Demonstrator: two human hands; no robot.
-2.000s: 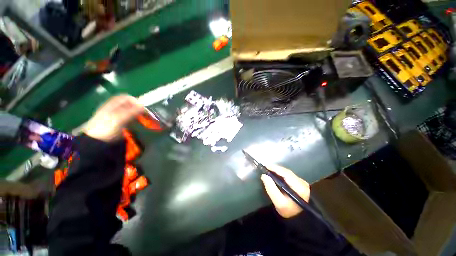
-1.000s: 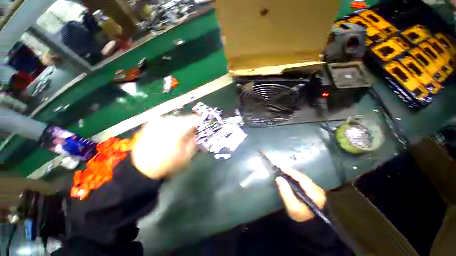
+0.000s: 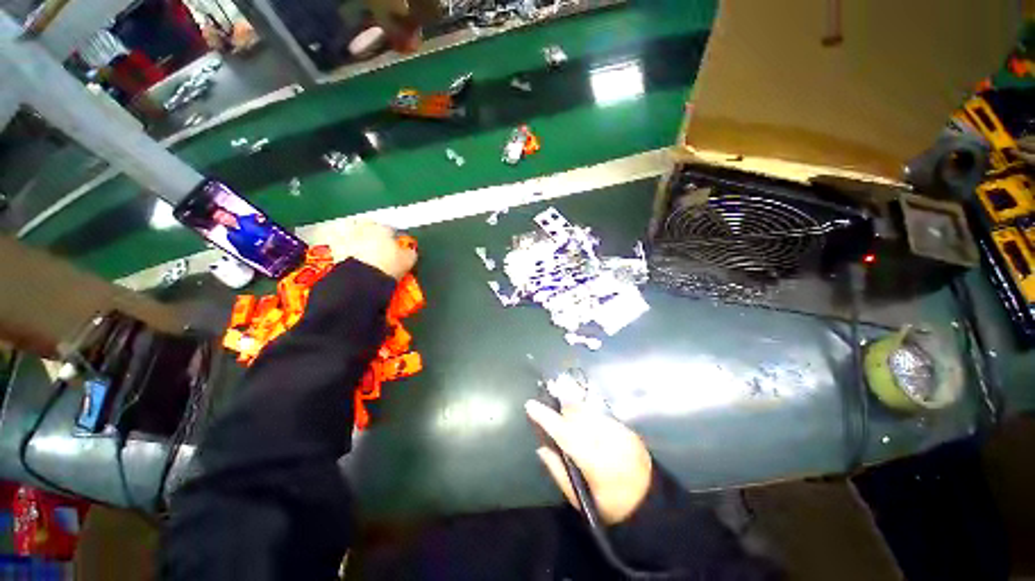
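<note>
Orange housings lie heaped at the left of the glossy green bench. My left hand is at the back edge of the heap; its fingertips are hidden, so I cannot tell whether it grips a housing. My right hand holds the black soldering iron in front of the silver pile, its tip end hard to make out. A small pale part is just beyond the right fingers. The silver-white flat pieces are piled at the centre, between the heap and the fan.
The black fan stands under a cardboard flap. A yellow-green tin is at the right. A lit phone leans behind the heap. A green conveyor with scattered parts runs beyond the pale rail. Yellow-orange housings are far right.
The view has swung left. My left hand has moved away from the silver pile to the orange heap. My right hand still holds the iron, now near the small pale part.
</note>
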